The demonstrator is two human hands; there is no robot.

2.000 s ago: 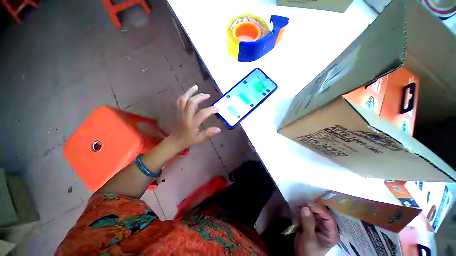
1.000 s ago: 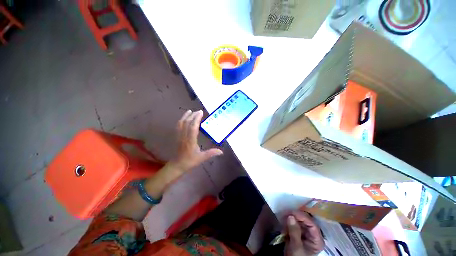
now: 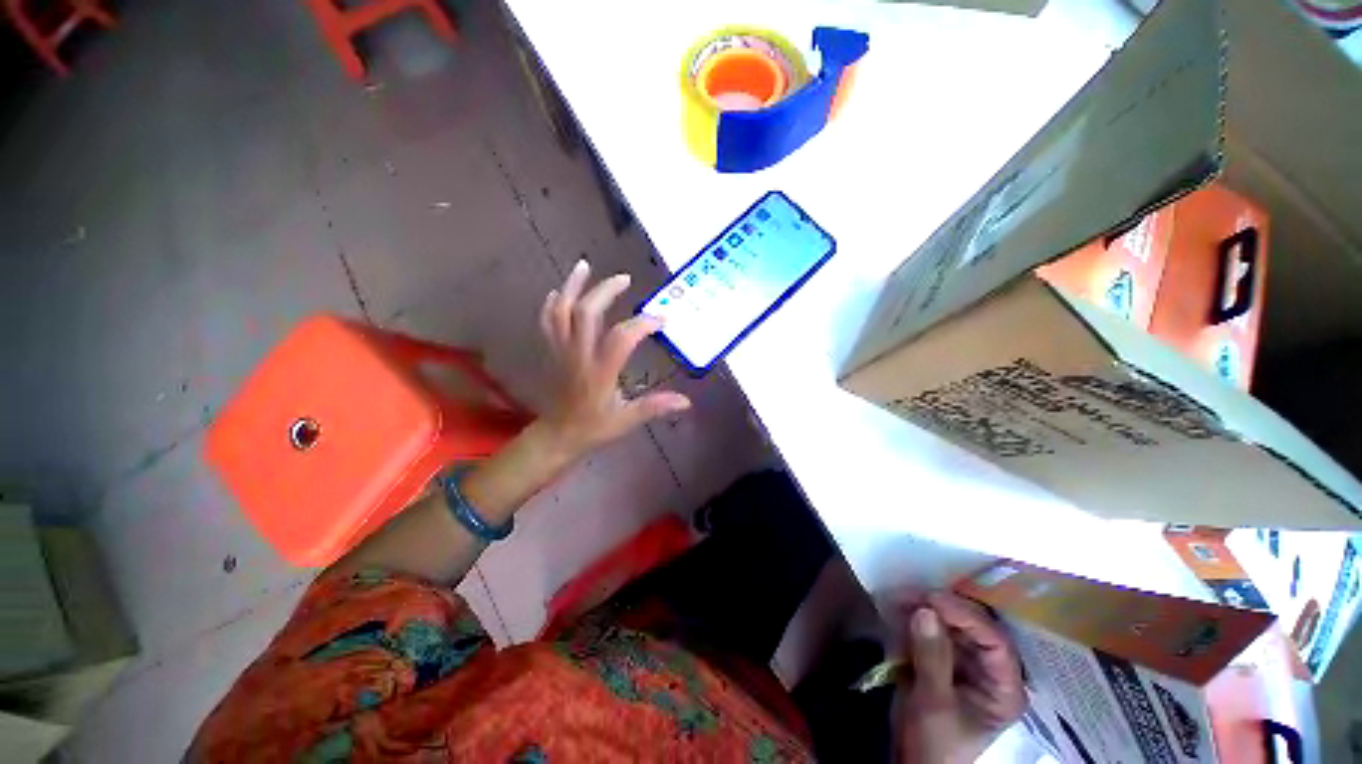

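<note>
The smartphone (image 3: 747, 281) lies face up at the table's edge, its screen lit with small icons. My left hand (image 3: 598, 366) is open and holds nothing, fingers spread past the table edge; one fingertip is at the phone's near corner. My right hand (image 3: 961, 679) is at the lower right with fingers closed on a small thin pale item (image 3: 881, 676), mostly hidden. An orange retail box (image 3: 1128, 620) stands beside that hand; whether they touch is unclear. Another retail box with a black hang slot (image 3: 1270, 702) is cut off at the lower right.
An open brown carton (image 3: 1061, 403) with flaps up holds orange retail boxes (image 3: 1173, 284) at the right. A blue tape dispenser (image 3: 777, 127) with yellow tape is behind the phone. An orange stool (image 3: 321, 433) stands on the floor at left, other stools farther back.
The view swung and came back. The phone screen shows rows of icons, unlike the greenish screen two seconds ago. My left hand stays open by the phone; my right hand keeps its grip.
</note>
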